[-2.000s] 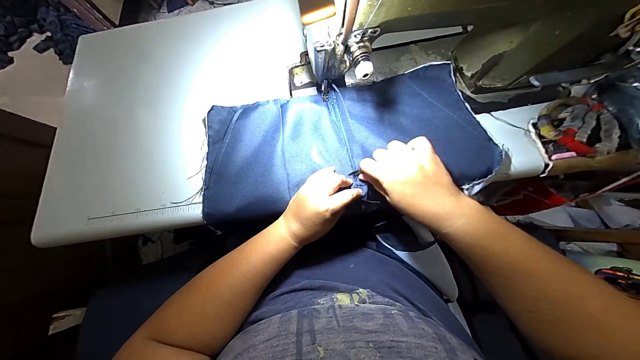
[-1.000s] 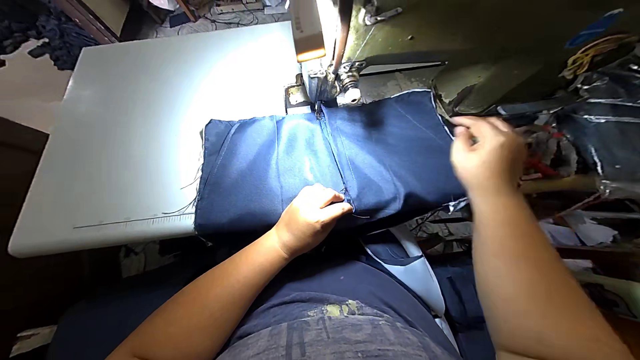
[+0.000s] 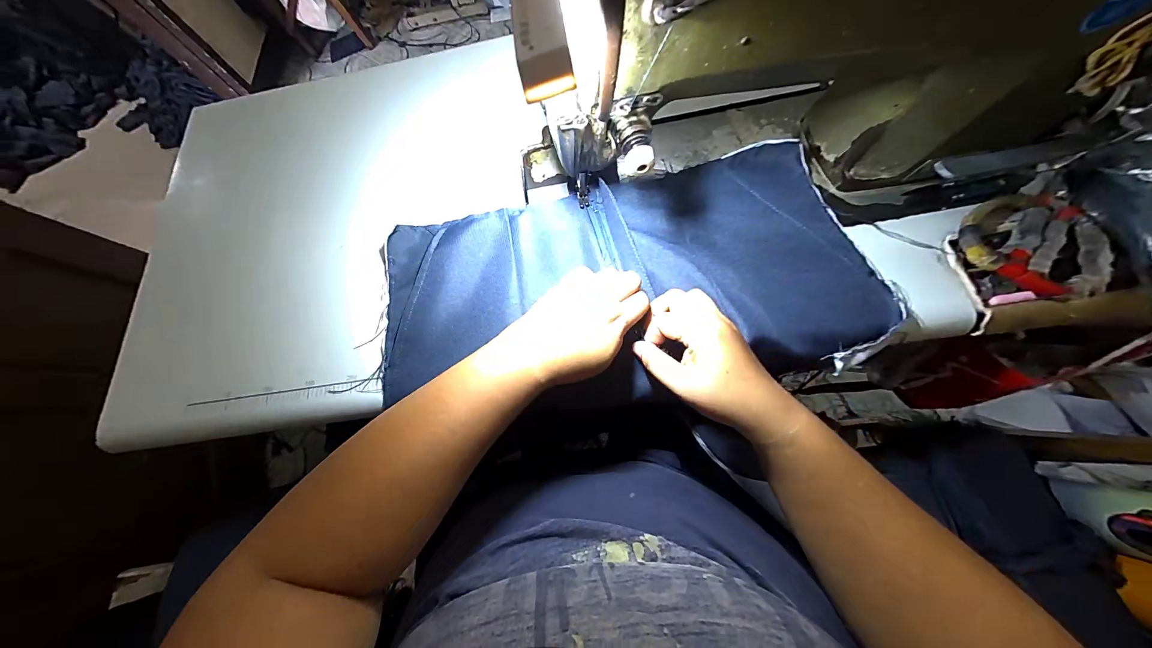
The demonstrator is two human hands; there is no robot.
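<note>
Navy blue fabric (image 3: 747,243) lies spread over the sewing machine bed, its edges frayed and white along the right side. A seam runs from the presser foot (image 3: 583,191) toward my body. My left hand (image 3: 589,324) rests on the fabric beside that seam, its fingertips closed on a fold of the cloth. Close by on the right, my right hand (image 3: 697,346) has its thumb and fingers curled at the same seam; whether cloth is pinched between them cannot be told. The sewing machine head (image 3: 585,135) stands just beyond, with a lit lamp (image 3: 547,67) above the needle area.
The white table top (image 3: 270,243) with a printed ruler scale reaches out on the left. Loose threads hang at the fabric's left edge. A tray of coloured scraps (image 3: 1035,243) sits at the right. The green machine body (image 3: 900,81) bounds the far side.
My right hand has come back from the fabric's right edge to the seam beside my left hand. The left hand now lies flatter across the cloth, nearer the presser foot.
</note>
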